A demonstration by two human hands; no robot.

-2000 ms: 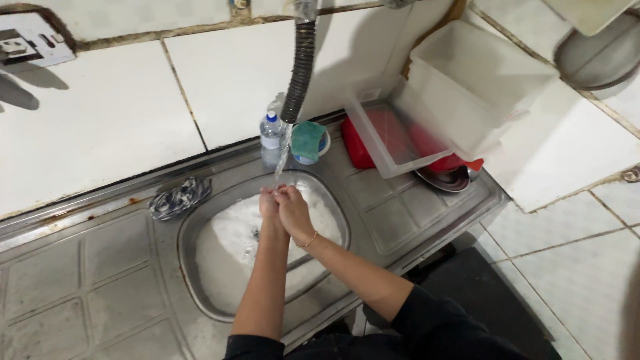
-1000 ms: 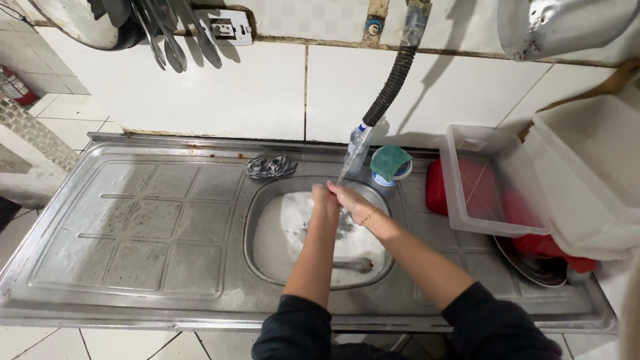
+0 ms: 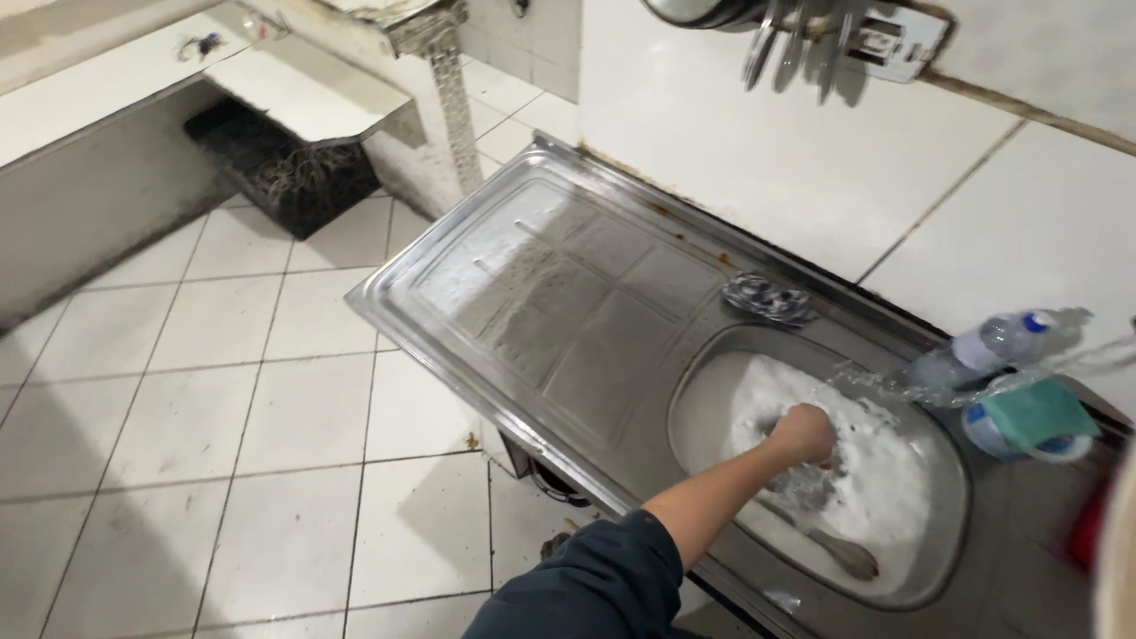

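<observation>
My left hand (image 3: 804, 435) is low over the sudsy water in the stainless steel sink basin (image 3: 688, 417), its fingers curled and partly hidden; whether it holds something I cannot tell. My right hand is out of view. A metal spoon-like utensil (image 3: 843, 552) lies in the suds at the basin's near side. Behind the basin, a clear plastic bottle with a blue cap (image 3: 976, 351) stands beside a white-and-blue tub (image 3: 998, 430) topped with a green sponge or cloth (image 3: 1040, 413). Water streams across from the right. A crumpled dark-and-silver scrubber or wrapper (image 3: 767, 299) lies behind the basin's left end.
A ribbed steel drainboard (image 3: 568, 311) extends left of the basin. Utensils (image 3: 794, 49) hang on the tiled wall beside an electrical outlet (image 3: 896, 40). A dark bin or box (image 3: 293, 177) stands on the tiled floor under a white counter (image 3: 311, 93). A blurred red object (image 3: 1092, 524) is at the right edge.
My hands were together under the hose's stream; now my left hand is apart and lower over the suds, and my right hand has left view. The view has swung left.
</observation>
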